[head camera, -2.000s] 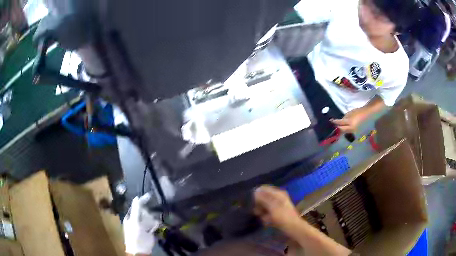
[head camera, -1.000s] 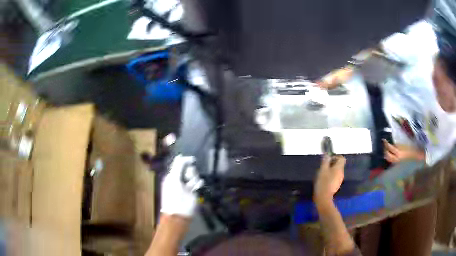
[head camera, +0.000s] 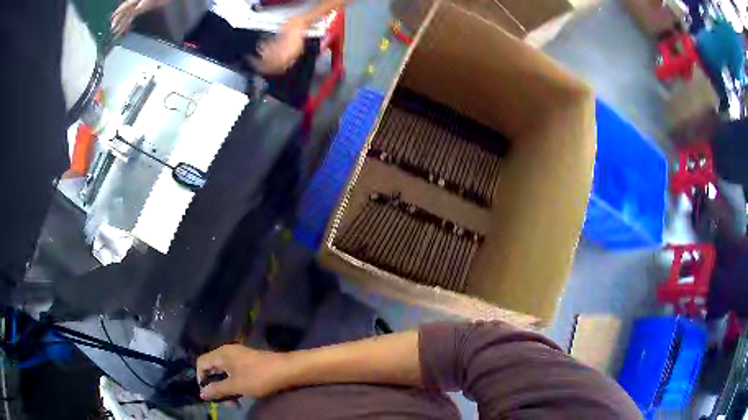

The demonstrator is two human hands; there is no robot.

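Note:
One black rod [head camera: 152,153] lies across the silver fixture plate [head camera: 168,123]. Its black oval handle end [head camera: 190,175] rests over the white ribbed strip [head camera: 195,190]. My bare right hand [head camera: 234,373] is low at the left, fingers curled, with something dark at the fingertips; whether it grips this is unclear. Dark, blurred shapes lie just left of it. A white patch [head camera: 111,399] at the lower left edge may be my gloved left hand; it is too cut off and blurred to tell.
An open carton [head camera: 545,189] with two rows of dark rods [head camera: 426,246] stands right of the dark machine table [head camera: 238,172]. Blue crates [head camera: 627,180] flank it. Another person's hand [head camera: 281,51] is behind the table. The dark machine housing is at left.
The view has swung right towards the carton. My right hand has moved from the white strip back towards my lap. A rod now lies on the fixture.

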